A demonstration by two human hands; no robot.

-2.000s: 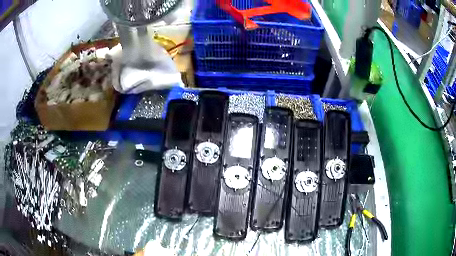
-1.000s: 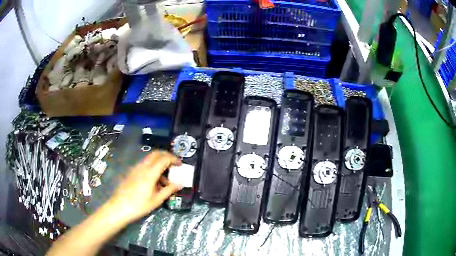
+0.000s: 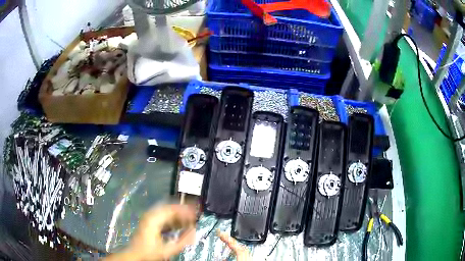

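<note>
Several long black housings stand side by side, with round silver discs mid-housing. On the leftmost housing, a white square module lies below the disc. Another white square lies in the upper part of the third housing. My left hand is blurred, with curled fingers at the leftmost housing's lower end, which it hides; I cannot tell whether it grips anything. My right hand shows only as fingers at the bottom edge, below the second and third housings; the rest is cut off.
Cable-tailed boards are heaped at left. A parts carton stands behind them. Blue screw bins and stacked blue crates are behind the housings. Yellow-handled pliers and a black square cover lie right, beside the green belt.
My left hand came into view, held the white module over the leftmost housing, and is now lower, with the module lying on the housing. My right fingers have appeared at the bottom.
</note>
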